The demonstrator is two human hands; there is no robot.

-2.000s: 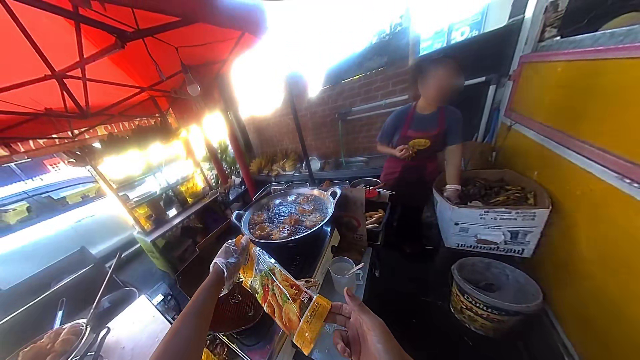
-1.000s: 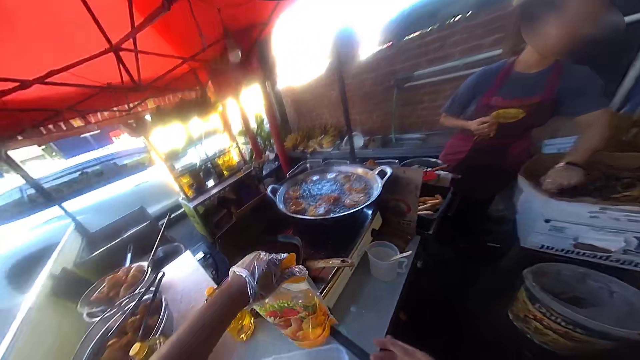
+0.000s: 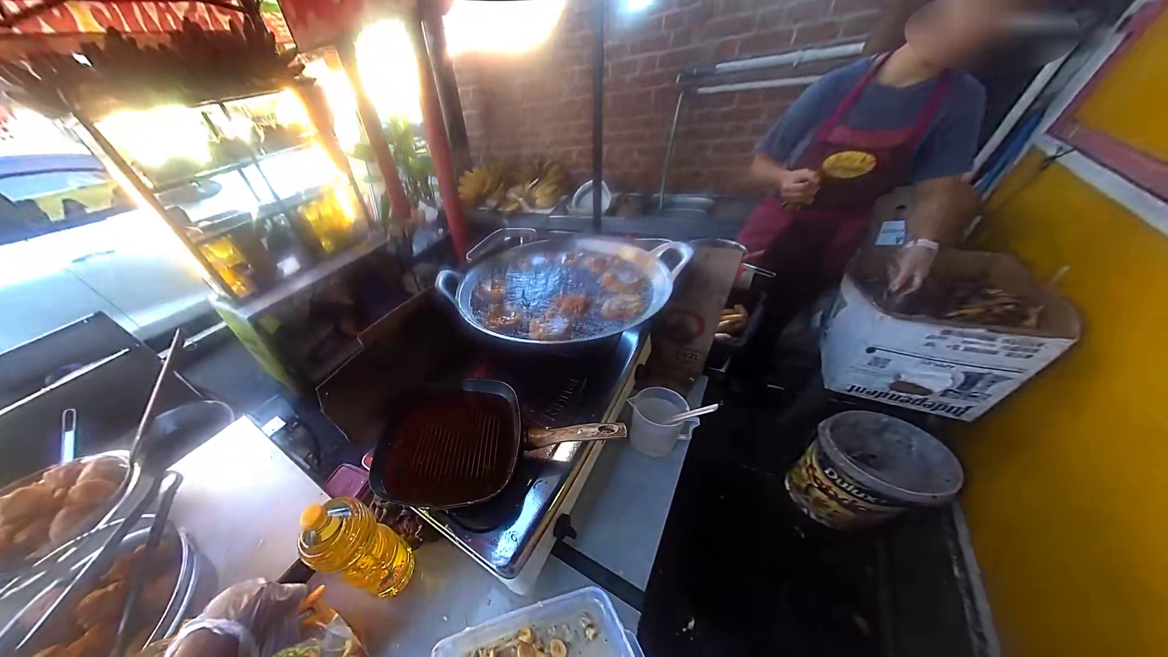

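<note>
My left hand (image 3: 242, 620), in a clear plastic glove, is at the bottom left edge, shut on a printed plastic food packet (image 3: 319, 641) that is mostly cut off by the frame. My right hand is out of view. Beside the left hand lies a bottle of yellow cooking oil (image 3: 358, 547), tilted on the counter. To its right is a plastic tub with sliced food (image 3: 595, 598). A square grill pan (image 3: 449, 447) with a wooden handle sits on the near burner. Behind it a two-handled metal pan (image 3: 561, 290) holds pieces frying in oil.
Metal bowls of fried food (image 3: 187, 593) with tongs stand at left. A plastic jug (image 3: 655, 424) with a spoon is right of the stove. A paint bucket (image 3: 871, 470) stands on the right. Behind it, a co-worker (image 3: 858, 173) has one gloved hand in a cardboard box (image 3: 949, 351).
My left hand and the packet have moved down to the bottom left edge. My right hand, on the packet two seconds ago, let go and has left the view.
</note>
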